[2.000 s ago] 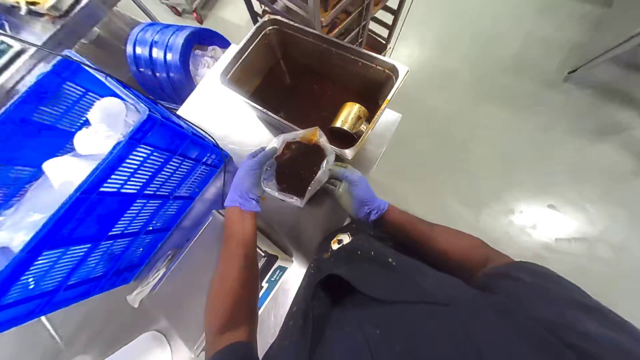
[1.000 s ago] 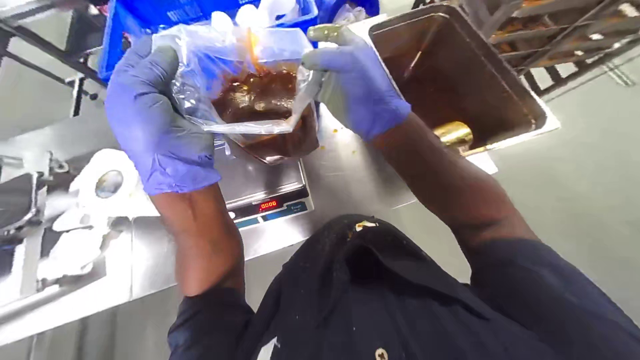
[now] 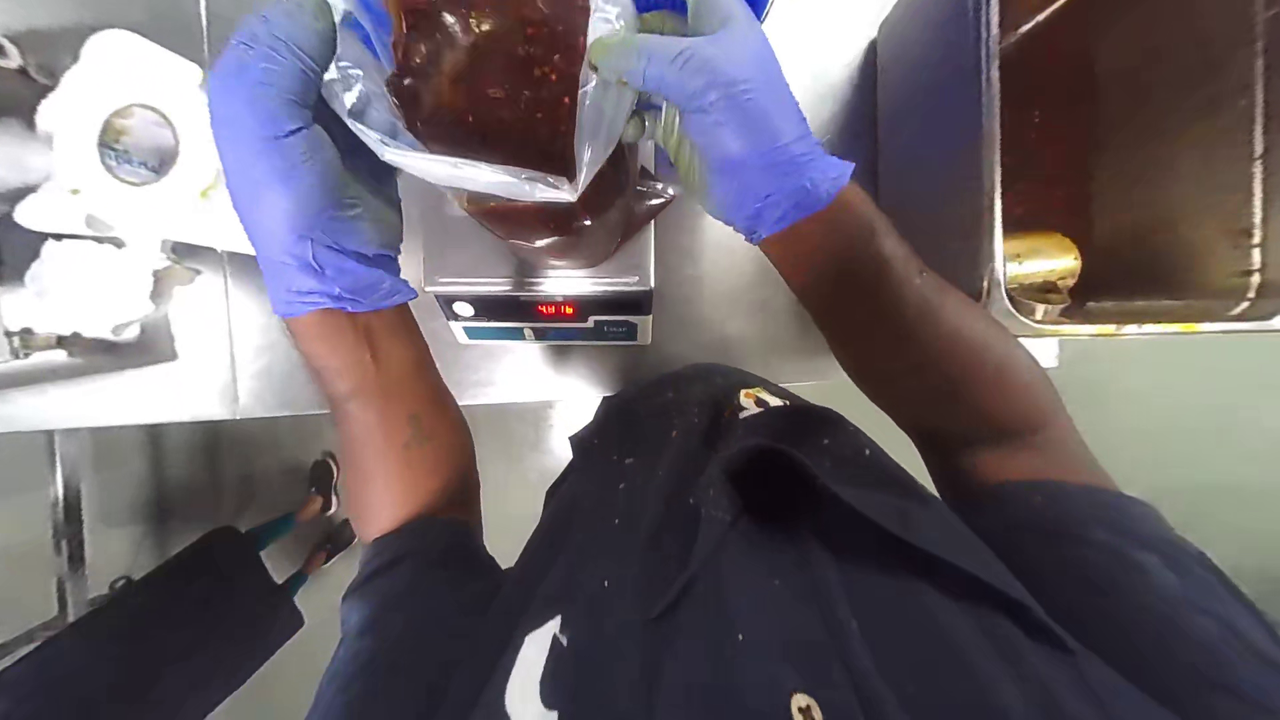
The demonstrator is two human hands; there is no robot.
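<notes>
A clear plastic bag of dark red-brown sauce (image 3: 500, 90) rests on the steel platform of a digital scale (image 3: 545, 318), whose red display is lit. My left hand (image 3: 300, 150), in a blue glove, grips the bag's left edge. On the opposite edge, the gloved fingers of my right hand (image 3: 725, 110) pinch the plastic; sauce smears that glove. The bag's mouth is spread open between both hands. At the right, a deep steel pan (image 3: 990, 180) holds dark sauce residue, with a gold-coloured metal cup (image 3: 1042, 262) lying inside near its front left corner.
White plastic packaging (image 3: 130, 60) with a round label lies on the steel table (image 3: 320, 385) at the left. Below it, a person in dark clothing (image 3: 150, 630) stands beyond the table edge. A bit of blue plastic shows behind the bag.
Both hands have carried the sauce bag from beside the pan to the scale, where its bottom now rests. The scale's display reading has changed. The view has shifted a lot.
</notes>
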